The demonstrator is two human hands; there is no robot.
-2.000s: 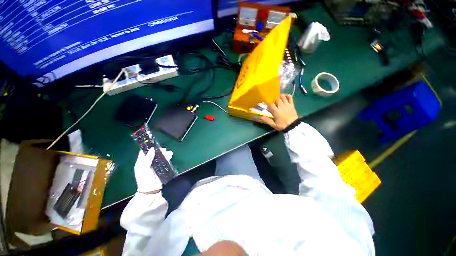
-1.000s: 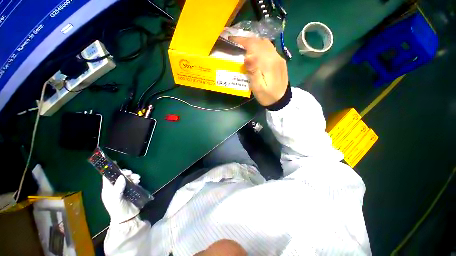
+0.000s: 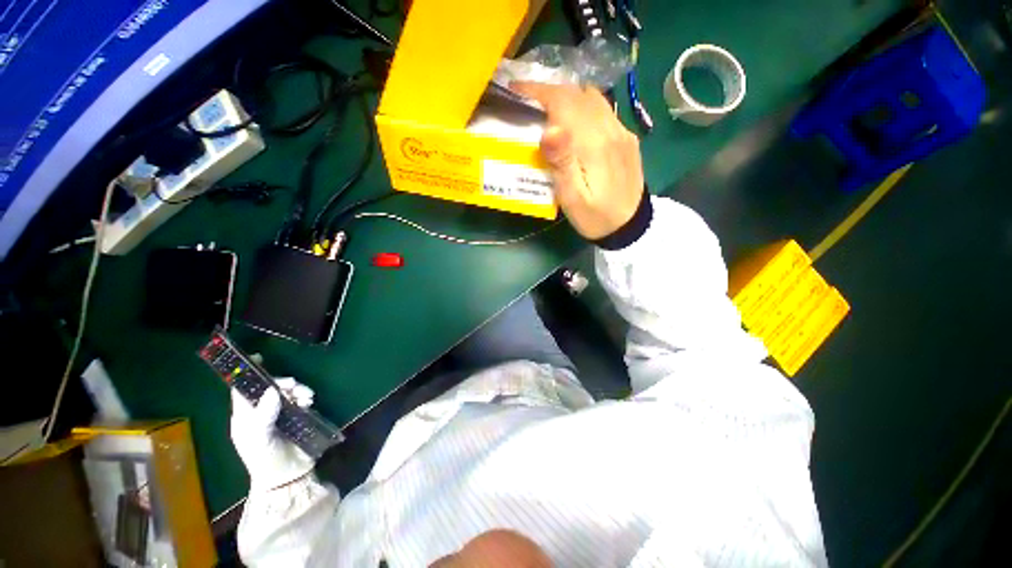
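Observation:
My gloved left hand (image 3: 264, 427) holds a black remote control (image 3: 239, 368) in clear wrap at the bench's front edge. My bare right hand (image 3: 596, 161), with a black wrist band, is at the open side of a yellow retail box (image 3: 461, 166). Its fingertips reach inside over a clear plastic bag (image 3: 577, 64); whether they grip something is hidden. A black set-top box (image 3: 297, 293) with leads in its back edge lies on the green bench. A second black box (image 3: 186, 286) lies to its left. A small red piece (image 3: 387, 260) lies to the right.
A white power strip (image 3: 178, 172) with plugs lies below the screen (image 3: 83, 89). A tape roll (image 3: 705, 84) is at the back right. An opened retail box (image 3: 183, 488) is at the lower left. Several yellow boxes (image 3: 788, 305) and a blue stool or crate (image 3: 893, 105) are beyond the bench.
The view has turned and moved closer since the first frame. My right hand has moved from the yellow box's lower edge to its opening. My left hand still holds the remote.

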